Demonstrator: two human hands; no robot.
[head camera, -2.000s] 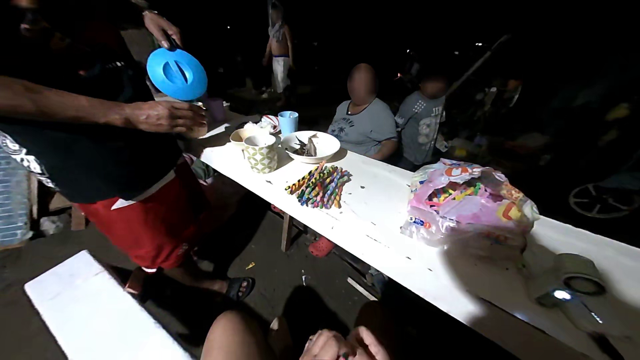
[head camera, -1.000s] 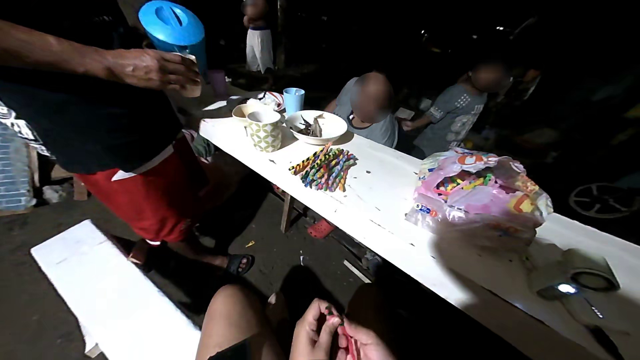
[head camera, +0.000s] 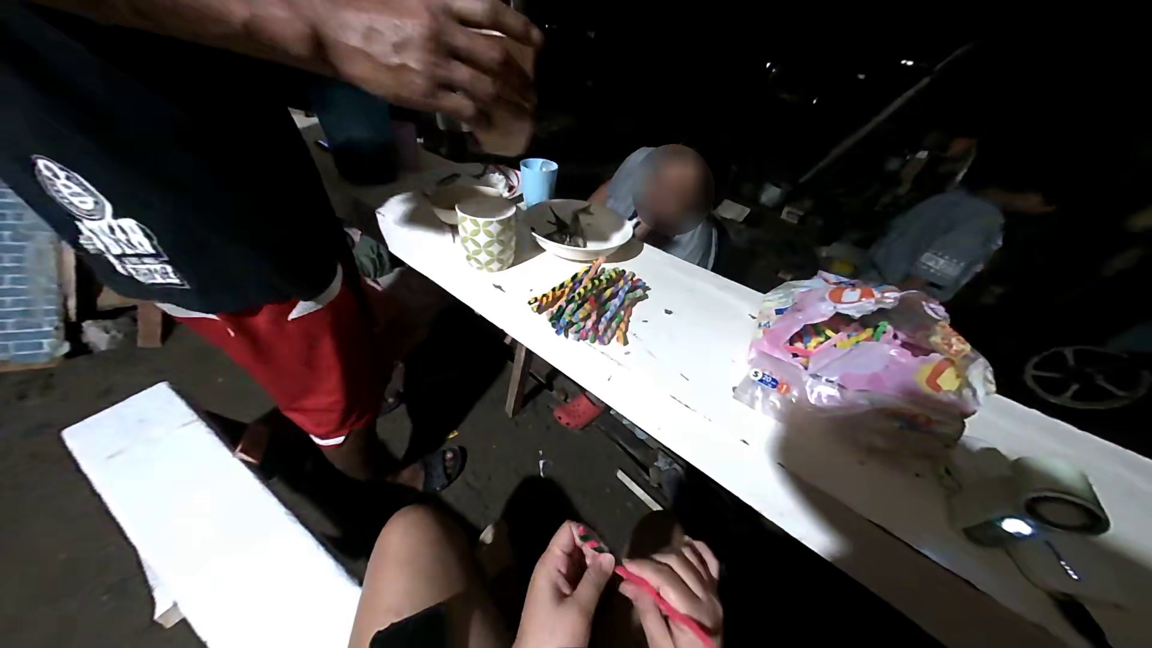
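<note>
Low in the head view, my left hand (head camera: 562, 585) pinches the dark, red-banded end of a thin twisted strip. My right hand (head camera: 673, 589) closes around the plain red strip (head camera: 661, 601) just beside it; whether the two parts are one piece is hard to tell. On the white table lies a pile of multicoloured twisted sticks (head camera: 589, 301). Farther right, a torn pink plastic bag (head camera: 868, 351) holds more small colourful pieces.
A patterned cup (head camera: 487, 236), a blue cup (head camera: 538, 182) and a white bowl (head camera: 580, 236) stand at the table's far end. A person in red shorts (head camera: 292, 360) stands at left, an arm over the table. A white bench (head camera: 207, 522) is lower left; a lit device (head camera: 1035, 504) lies right.
My hands have come up into fuller view, with the red strip showing more clearly. The standing person's hand has moved closer to the camera. One seated person at the back has shifted right.
</note>
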